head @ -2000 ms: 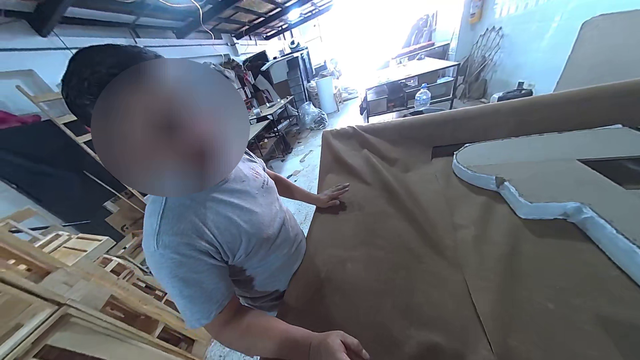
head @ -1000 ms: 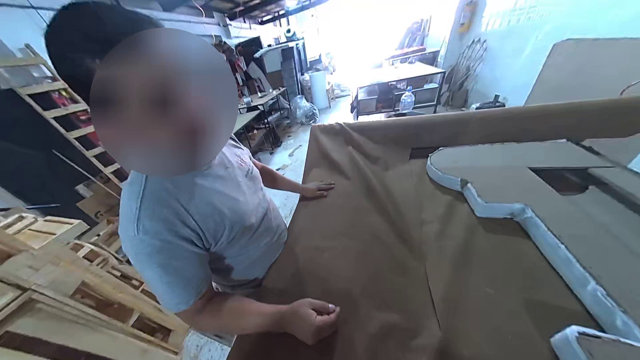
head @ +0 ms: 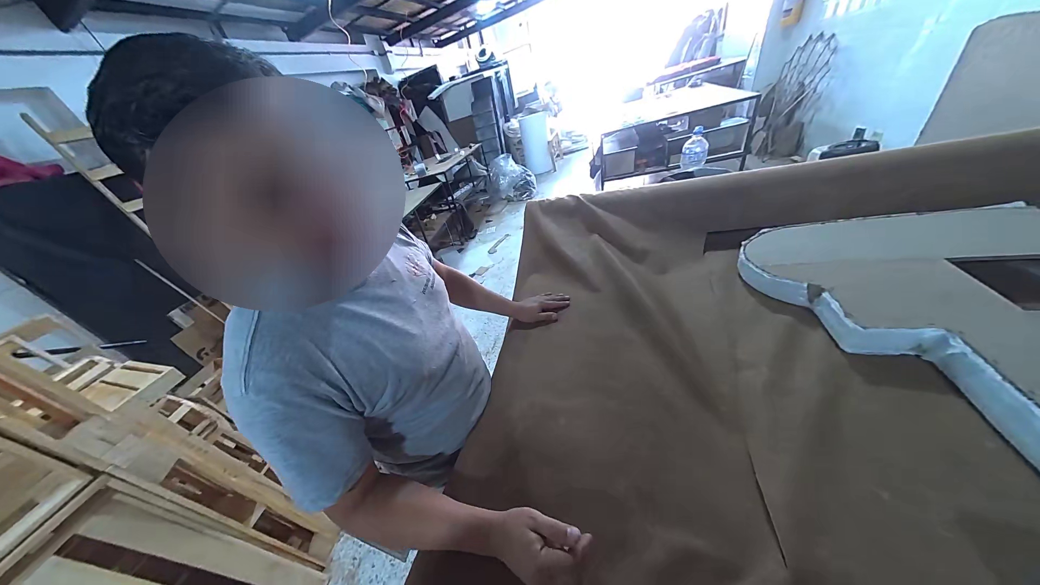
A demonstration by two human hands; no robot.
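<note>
Neither of my own hands shows in the head view. Brown fabric (head: 634, 390) covers the table, wrinkled near its far left corner, with a slit or seam line running toward the near edge. A pale, padded panel (head: 877, 284) with a white foam edge and a dark rectangular opening lies on the fabric at the right. Across the table's left side stands another person in a grey T-shirt (head: 349, 398). One of that person's hands (head: 543, 309) rests flat on the fabric near its left edge; the other (head: 540, 540), with fingers curled, is over the fabric nearer to me.
Wooden frames (head: 162, 463) are stacked at the lower left, beside a leaning ladder (head: 93, 171). A thick fabric roll (head: 812, 175) spans the table's far side. Beyond are a metal-legged table (head: 682, 106), a water bottle (head: 695, 150) and a clear plastic bag (head: 512, 179) on the floor.
The other person's near hand has lifted from the fabric's edge and curled its fingers since the earliest frame. Their far hand stays on the fabric. The view has shifted somewhat.
</note>
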